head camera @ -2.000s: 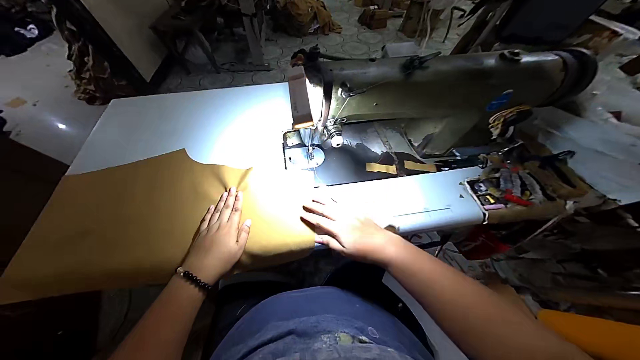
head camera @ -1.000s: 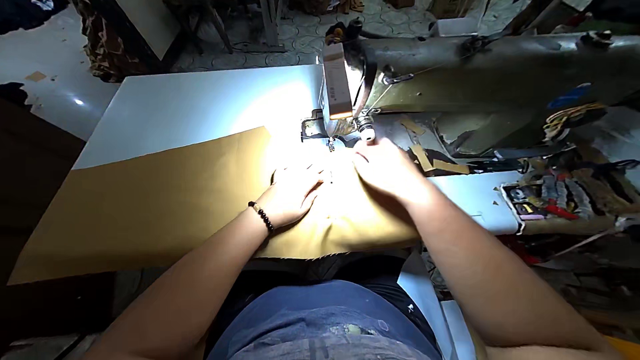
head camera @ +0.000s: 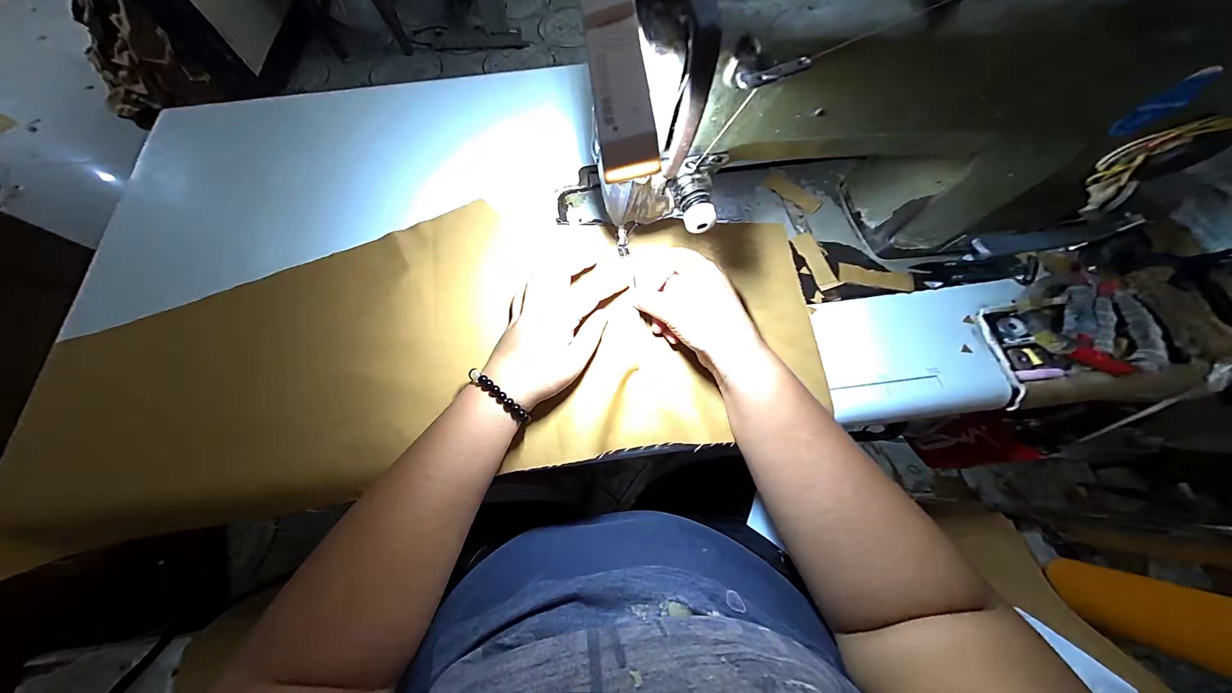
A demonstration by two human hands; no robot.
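A large piece of tan fabric [head camera: 318, 375] lies across the white sewing table [head camera: 327, 173] and passes under the needle area [head camera: 624, 245] of an industrial sewing machine [head camera: 924, 125]. My left hand [head camera: 558, 332], with a beaded bracelet at the wrist, rests on the fabric just left of and below the needle, its fingers spread. Close to the needle on the right, my right hand [head camera: 688, 303] has its thumb and fingers pinched together on the fabric. Bright lamp light washes out the fingertips and the cloth around them.
A lamp-lit box-like part [head camera: 626, 96] hangs by the machine head. Tan scraps [head camera: 818, 260] lie on the machine bed. At the right, a tray [head camera: 1006, 361] holds bobbins and small tools. Cloth is heaped on the floor at the upper left.
Two seconds ago both hands lay flat on the fabric, lower than the needle. Both are now near the needle, and the fabric has moved right, under the machine head. The view is closer.
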